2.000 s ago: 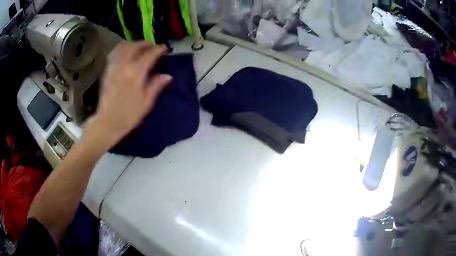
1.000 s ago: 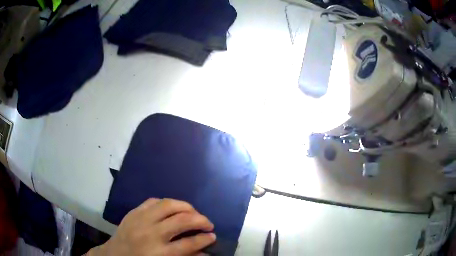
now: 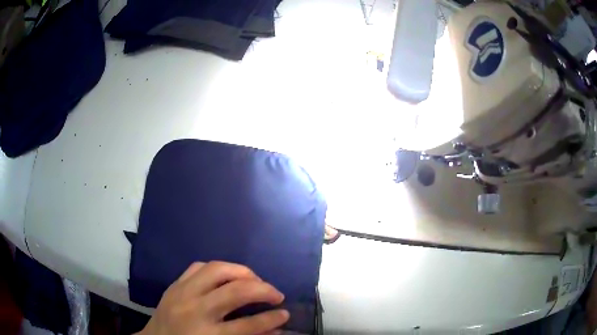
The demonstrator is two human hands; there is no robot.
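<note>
A navy pocket piece [image 3: 222,209] lies on the white table near its front edge, rounded corners away from me and a small dark tab sticking out at its left side. My left hand [image 3: 226,301] rests on its lower part with curled fingers, holding it down; the thumb is hidden. A dark band shows beside the fingers at the lower right, and a thin dark strip runs down the right edge. My right hand is not in view.
Navy pieces with grey ends [image 3: 196,26] lie at the upper left, with a plain navy pile [image 3: 52,78] further left. The sewing machine head [image 3: 504,85] is at the right, with strong lamp glare beside it.
From the far-left pile, my left hand has come down to the navy piece at the front edge. Scissor blades seen one second ago at the lower edge no longer show. The view has shifted.
</note>
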